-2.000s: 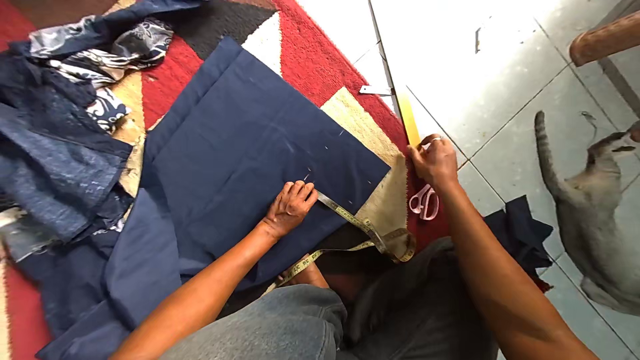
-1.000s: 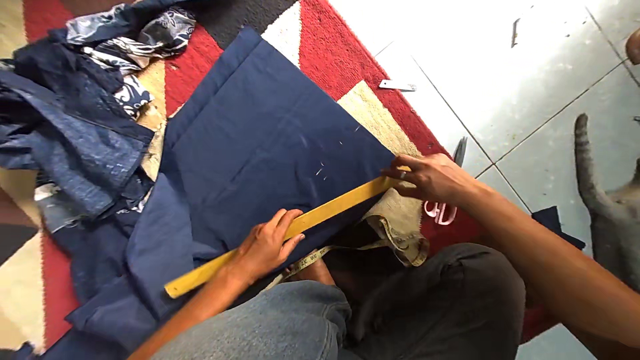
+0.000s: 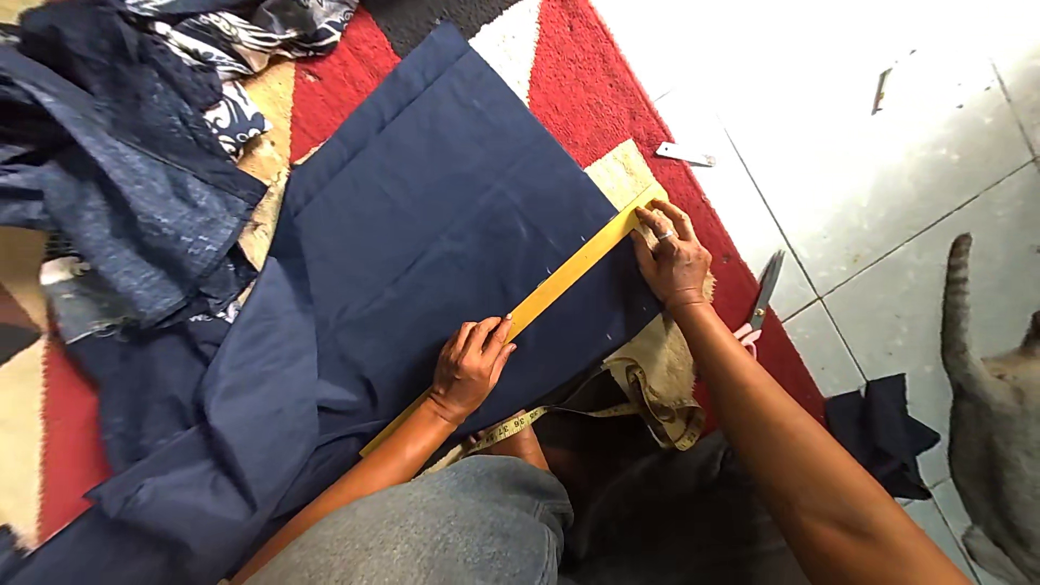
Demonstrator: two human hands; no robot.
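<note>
Navy blue fabric [image 3: 439, 187] lies spread over a patterned rug, with a few small pale marks on it. A yellow ruler [image 3: 569, 272] crosses the cloth diagonally. My left hand [image 3: 473, 366] rests on the ruler's lower part, fingertips at its edge. Near the upper end, my right hand [image 3: 673, 252], with a ring on one finger, has its fingers on the ruler. A yellow measuring tape [image 3: 520, 422] runs beside my legs and curls at the fabric's lower edge. Scissors with pink handles [image 3: 761, 305] lie to the right of my right forearm.
Crumpled dark and patterned cloth [image 3: 122, 162] is heaped on the left of the rug [image 3: 585, 89]. A small white strip [image 3: 686, 154] lies at the rug's edge. On the tiled floor are a dark scrap of cloth [image 3: 881, 431] and a grey cat [image 3: 999, 422].
The ruler, on the floor tiles at the right two seconds ago, now lies across the navy fabric. My left hand has let go of the measuring tape. Since one second ago, the ruler has shifted toward the upper right.
</note>
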